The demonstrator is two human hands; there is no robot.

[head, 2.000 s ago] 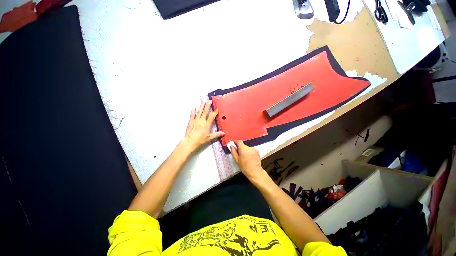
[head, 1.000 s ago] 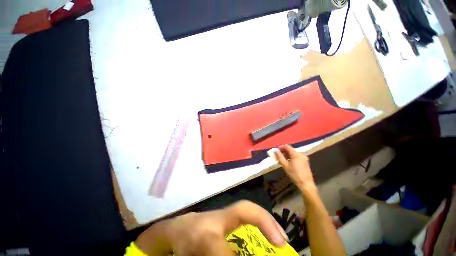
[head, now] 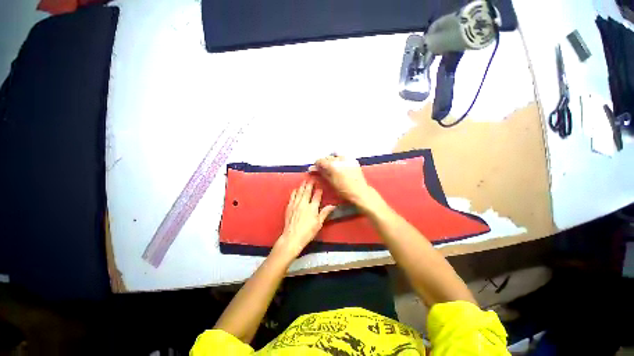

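The red-orange pattern template lies flat on a dark cut panel, whose border shows around it. My left hand lies flat on the template's middle, fingers pointing away from me. My right hand is at the template's far edge, fingers pinched together on a tiny pale piece that is mostly hidden. The metal weight bar lies on the template, partly covered by my hands and right forearm. The clear pinkish ruler lies on the table to the left, apart from the template.
A long dark cloth stack runs along the left. Another dark stack lies at the back. The cloth cutter stands at the back right with its cord. Scissors and a small grey block lie far right. The near table edge curves below.
My left hand has come down onto the template. My right hand has moved from the near edge to the far edge. The view has shifted, showing more of the cutter and scissors.
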